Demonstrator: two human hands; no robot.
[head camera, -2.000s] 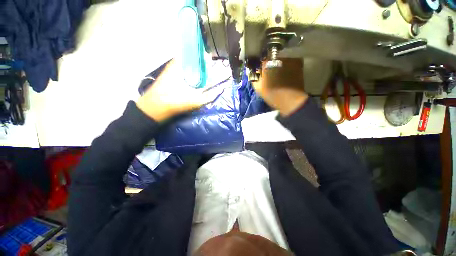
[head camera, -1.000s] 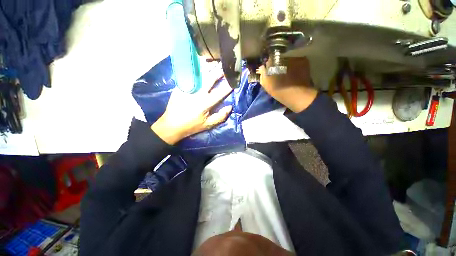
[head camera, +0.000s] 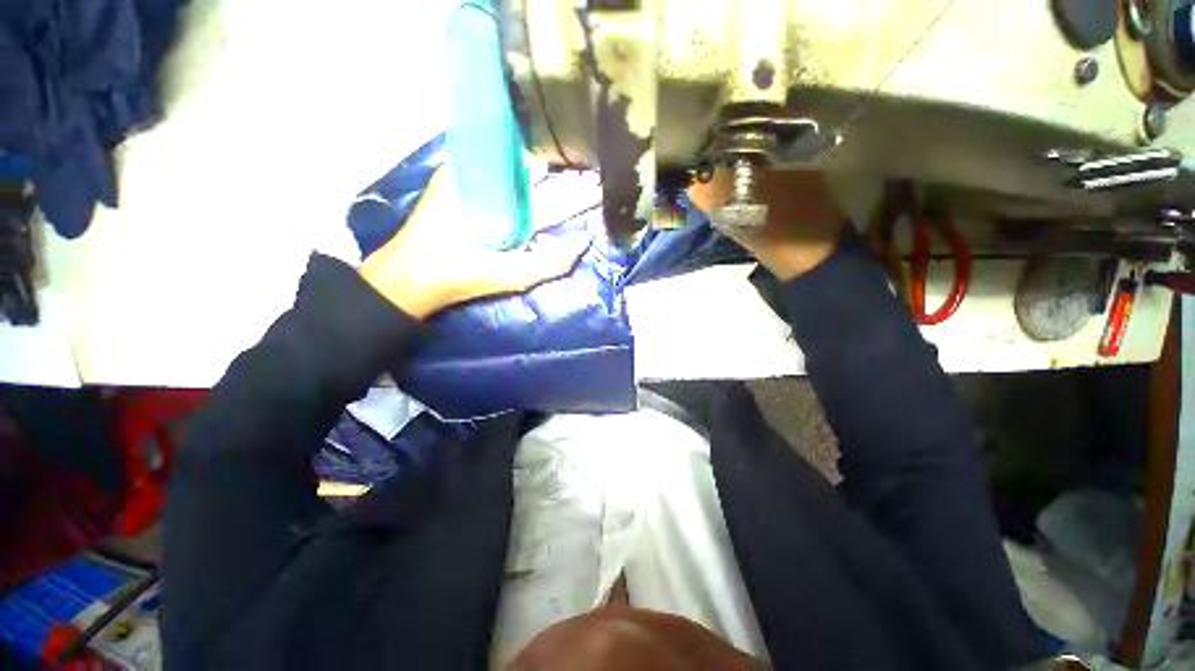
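A shiny navy quilted panel (head camera: 524, 344) lies on the white machine table, its near edge at the table's front edge. The cream sewing machine head (head camera: 695, 79) stands over its far end. My left hand (head camera: 452, 256) lies spread on the panel, left of the needle area, partly behind the turquoise bar (head camera: 488, 131). My right hand (head camera: 786, 216) is right of the needle, at the fabric under the machine head; its fingers are partly hidden by the ribbed silver screw (head camera: 743, 197) and in shadow, so its grip is unclear.
Red-handled scissors (head camera: 946, 269), a round grey disc (head camera: 1056, 296) and a small red tool (head camera: 1118, 312) lie to the right. A dark navy fabric heap (head camera: 72, 105) is at far left. Navy and white cut pieces (head camera: 374, 433) show below the table edge.
Since one second ago, my left hand has moved left and its fingers have changed position. More of the panel shows below my left hand. The camera view has shifted slightly.
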